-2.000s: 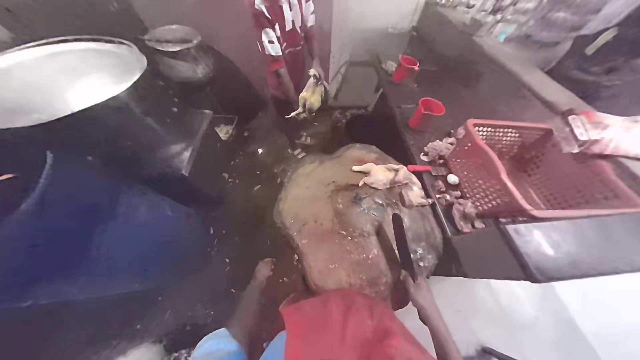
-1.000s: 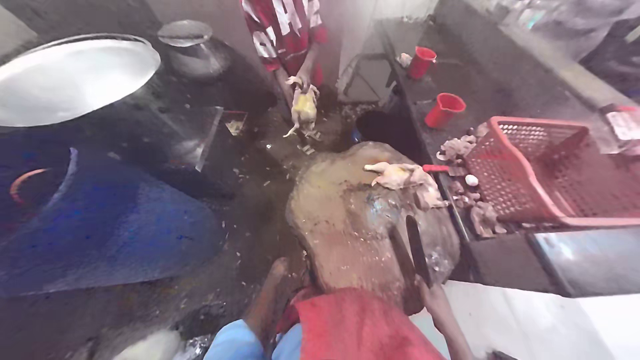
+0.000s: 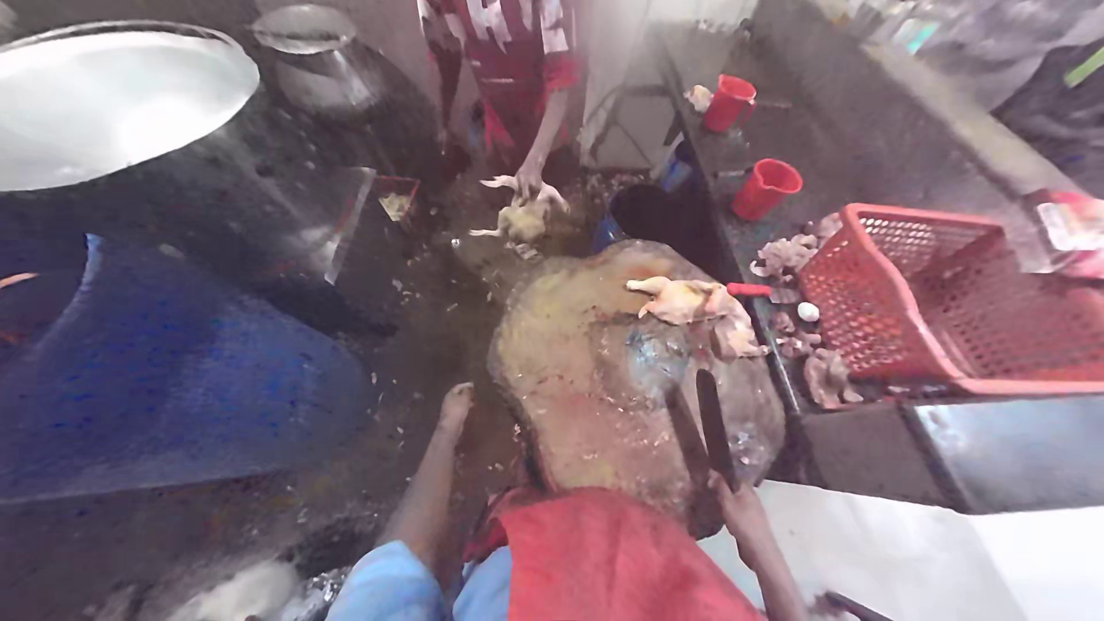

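Note:
My right hand (image 3: 731, 496) grips the handle of a long dark-bladed knife (image 3: 712, 423), whose blade points away over the large wooden chopping block (image 3: 569, 379). Left of the block my left hand (image 3: 460, 399) hangs with nothing seen in it; its fingers are too blurred to tell their pose. A plucked chicken carcass (image 3: 681, 300) lies at the block's far right, with another pale meat piece (image 3: 737, 335) beside it. Beyond the block, a co-worker's hand (image 3: 529, 177) holds a second plucked chicken (image 3: 522, 216) low over the far side.
A red plastic crate (image 3: 906, 319) stands on the right counter, near meat scraps (image 3: 787, 254), a red-handled tool (image 3: 749, 290) and two red mugs (image 3: 768, 190). A dark blue bucket (image 3: 612, 226) stands behind the block. A large blue container (image 3: 198, 371) and a wide metal pan (image 3: 112, 103) occupy the left.
The co-worker has brought the second chicken lower and nearer the far edge of the block, now with one arm stretched down to it. My right hand still holds the knife.

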